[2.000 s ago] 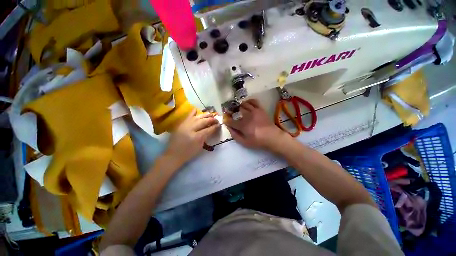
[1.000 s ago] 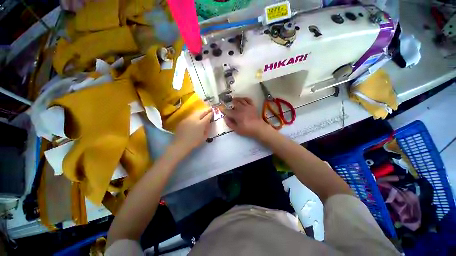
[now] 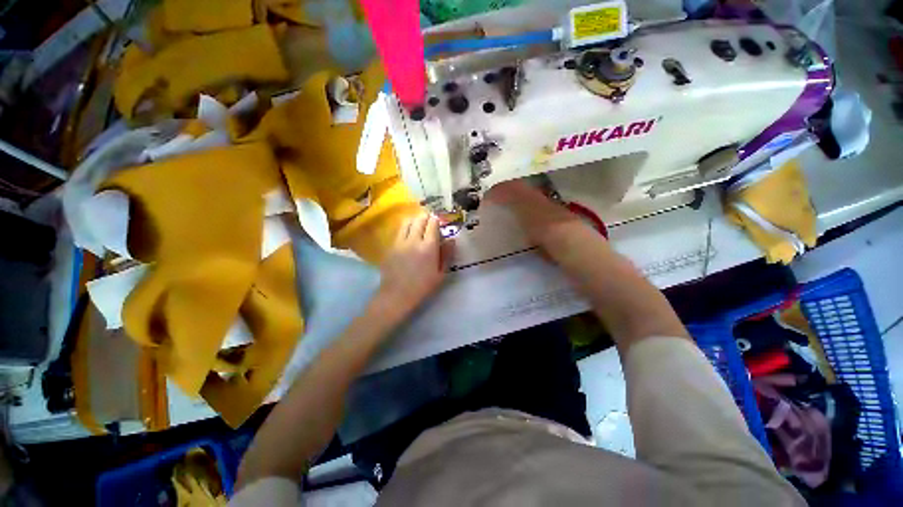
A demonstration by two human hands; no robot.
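A mustard-yellow fabric piece (image 3: pixel 381 223) lies at the needle end of the white HIKARI machine (image 3: pixel 683 109). My left hand (image 3: pixel 418 255) is on the fabric edge beside the lit presser foot (image 3: pixel 451 226); its fingers are bent and whether they grip is unclear. My right hand (image 3: pixel 515 210) is under the machine arm, right of the needle, partly blurred; its fingertips and anything in them cannot be made out. Scissors show only as a red handle loop (image 3: pixel 590 218) behind my right forearm. More yellow pieces with white parts (image 3: pixel 213 228) are heaped at the left.
A pink holder (image 3: pixel 398 50) stands at the machine's left end. A yellow-and-white bundle (image 3: pixel 775 213) lies at its right end. A blue crate with dark, red and pink cloth (image 3: pixel 853 342) is at the lower right. Another blue crate (image 3: pixel 124 487) is at the lower left.
My right hand has moved from the needle area further in under the machine arm, and my forearm now covers most of the scissors. My left hand stays by the presser foot. The view has shifted.
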